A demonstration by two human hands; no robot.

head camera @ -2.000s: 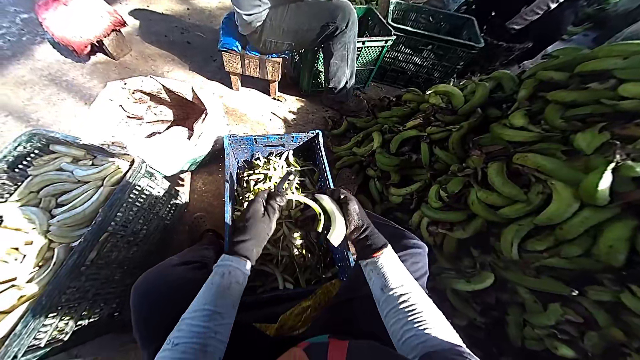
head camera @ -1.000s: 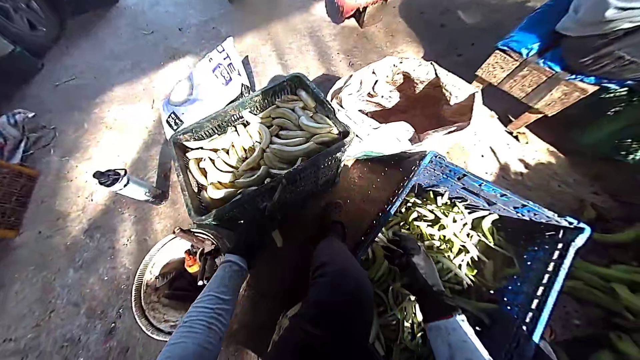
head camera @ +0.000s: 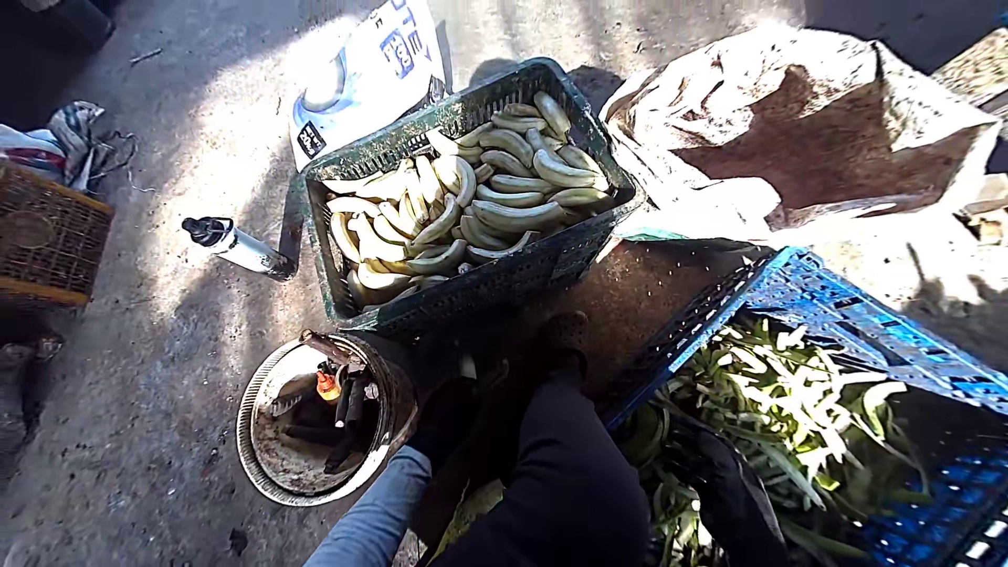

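My left hand, in a dark glove, is in deep shadow just right of a round metal bucket; a small pale thing shows above its fingers, and whether the hand grips it cannot be told. Low in the blue plastic crate, my right hand, also gloved, lies over green and whitish plantain peels. Its fingers are too dark to make out. Peeled plantains are heaped in a dark green plastic crate ahead of my left hand.
The bucket holds dark-handled tools and an orange-capped bottle. A white bottle lies on the ground at left, near a brown crate. A printed sack and a large open sack are beyond the crates.
Two seconds ago my hands were together over the blue crate with a partly peeled plantain at the right hand. They are now apart, the left beside the bucket. The view has swung left.
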